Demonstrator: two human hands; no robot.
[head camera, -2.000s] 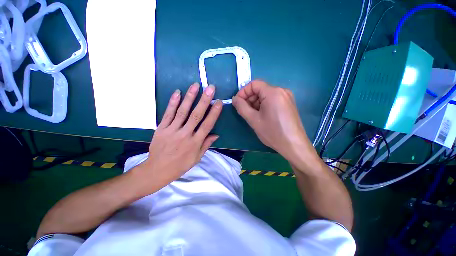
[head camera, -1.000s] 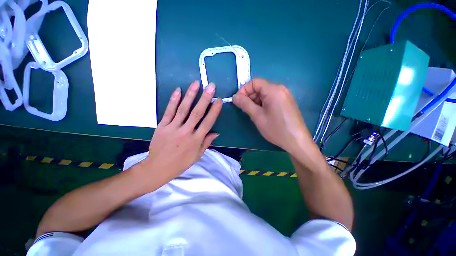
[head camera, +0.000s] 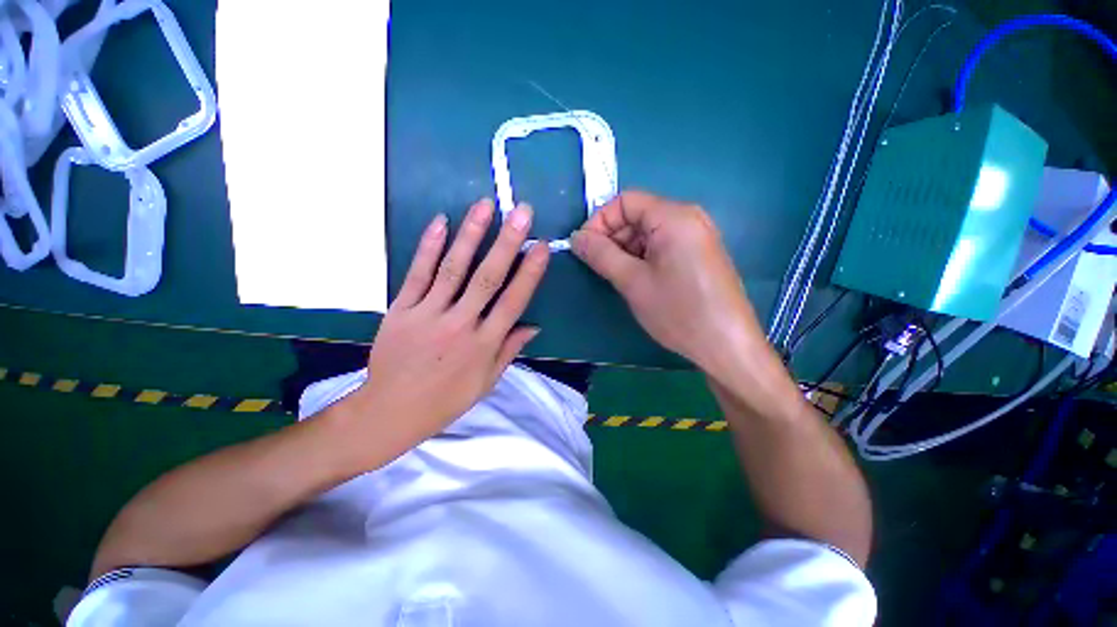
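A white plastic frame (head camera: 600, 153) lies flat on the green bench in front of me, its wider side to the right. A hair-thin wire (head camera: 548, 97) sticks out past its top edge. My left hand (head camera: 443, 312) lies palm down with fingers spread, its fingertips resting at the frame's lower left corner. My right hand (head camera: 649, 251) pinches thumb and forefinger together at the frame's lower right corner. Whether a wire end is between those fingertips is hidden.
A heap of white frames (head camera: 145, 233) lies at the left. A white sheet (head camera: 306, 159) lies between it and the work. Long thin wires (head camera: 838, 184) run along the bench at right, beside a teal box (head camera: 937, 214), a blue hose (head camera: 1026, 27), a white unit (head camera: 1078, 306) and grey cables (head camera: 894, 453).
The thin wire shows more clearly above the frame's top edge than two seconds ago. Both hands keep nearly the same places on the frame. The view has shifted slightly.
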